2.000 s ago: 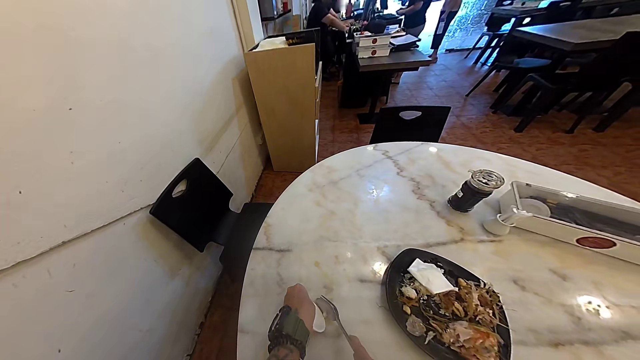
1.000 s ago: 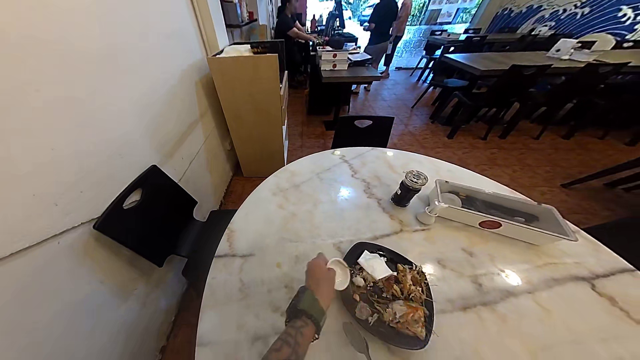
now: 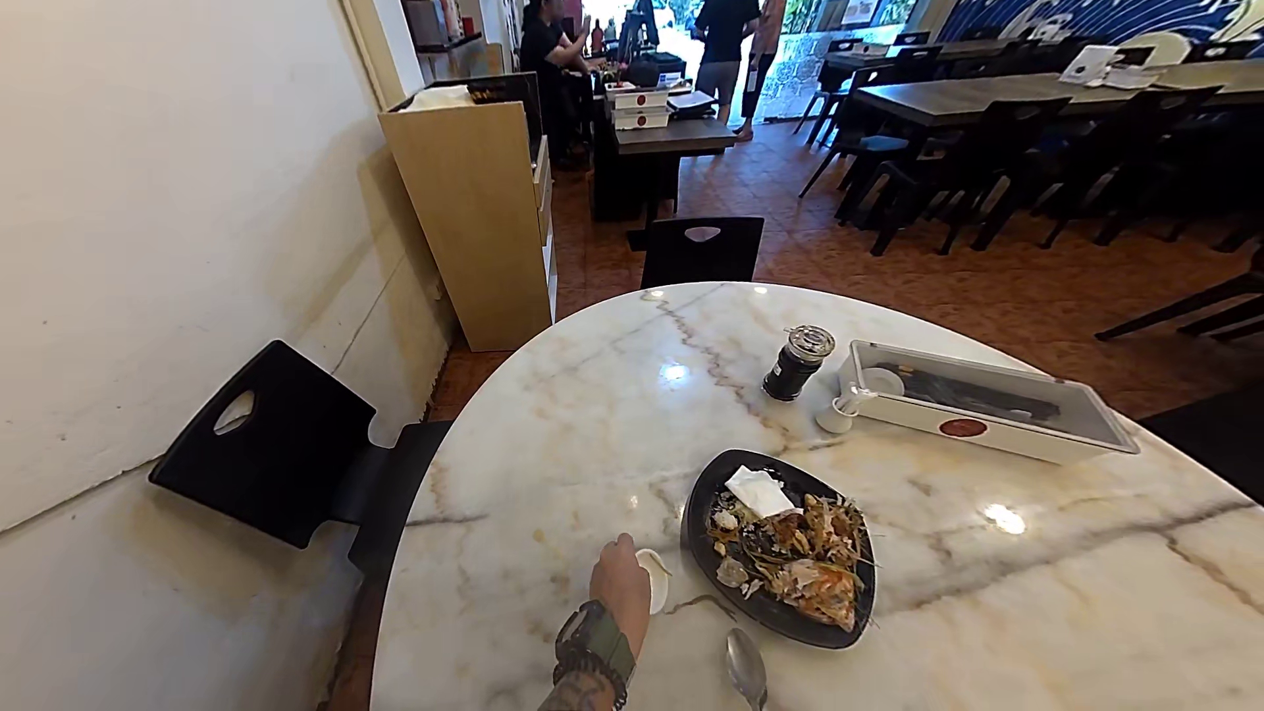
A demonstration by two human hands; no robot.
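Note:
My left hand (image 3: 622,583), with a dark green watch and beaded bracelet at the wrist, closes on a small white cup (image 3: 652,581) near the front of the marble table. Right of it lies a black plate (image 3: 697,523) holding food remains (image 3: 800,563) and a crumpled white napkin (image 3: 760,492). The bowl of a metal spoon (image 3: 746,669) shows below the plate, its handle cut off by the bottom edge. My right hand is outside the view.
Behind the plate stand a dark sauce bottle (image 3: 798,362), a little white jug (image 3: 836,416) and a long white cutlery box (image 3: 987,405). Black chairs (image 3: 701,252) border the round marble table (image 3: 553,395). A wooden cabinet (image 3: 469,217) is by the wall; several people are farther back.
Two seconds ago a fork or spoon was between my hands, left of the plate. My right hand has left the view. My left hand was nearer the plate's edge one second ago.

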